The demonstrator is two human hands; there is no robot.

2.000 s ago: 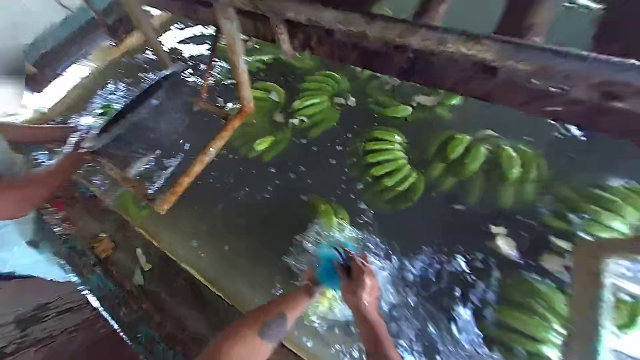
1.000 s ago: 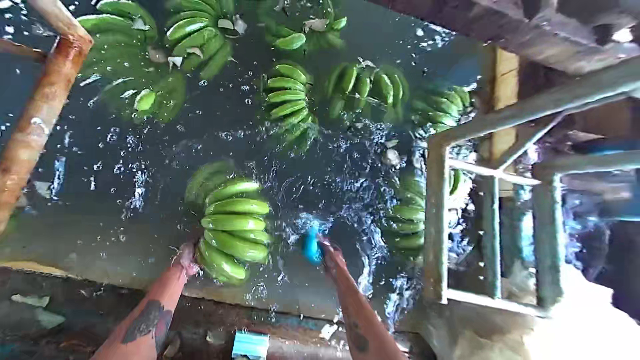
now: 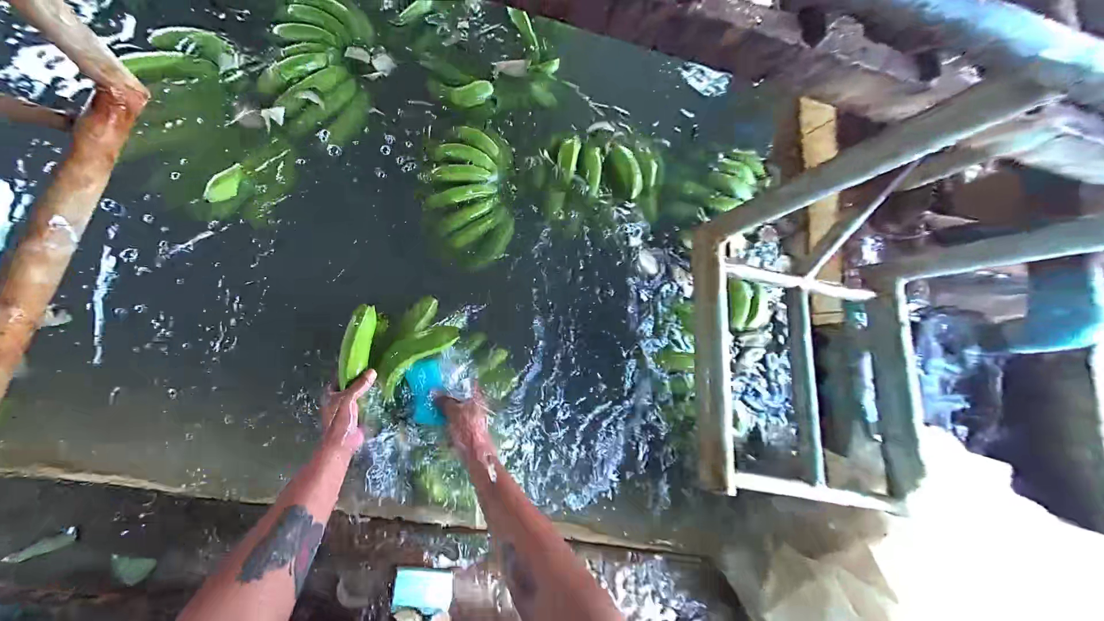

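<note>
My left hand [image 3: 345, 410] grips a green banana [image 3: 357, 347] on the near side of the water tank. Right beside it, my right hand [image 3: 466, 418] holds a blue sponge or scrubbing pad [image 3: 424, 392] against a partly submerged cluster of green bananas [image 3: 416, 345]. Splashing water hides parts of my fingers and of the cluster. Farther out, a banana hand [image 3: 470, 194] floats in the dark water, with another cluster [image 3: 604, 168] to its right and a larger one [image 3: 315, 65] toward the upper left.
A rusty metal post [image 3: 65, 207] rises at the left. At the right stands a metal frame [image 3: 714, 362] over the tank's edge. The near tank rim [image 3: 172, 488] runs below my forearms. A light blue block [image 3: 423, 590] lies on the near ledge.
The banana hand that lay upright by my left hand one second ago is turned and lower in the water. My right hand with the blue pad has come closer to my left hand.
</note>
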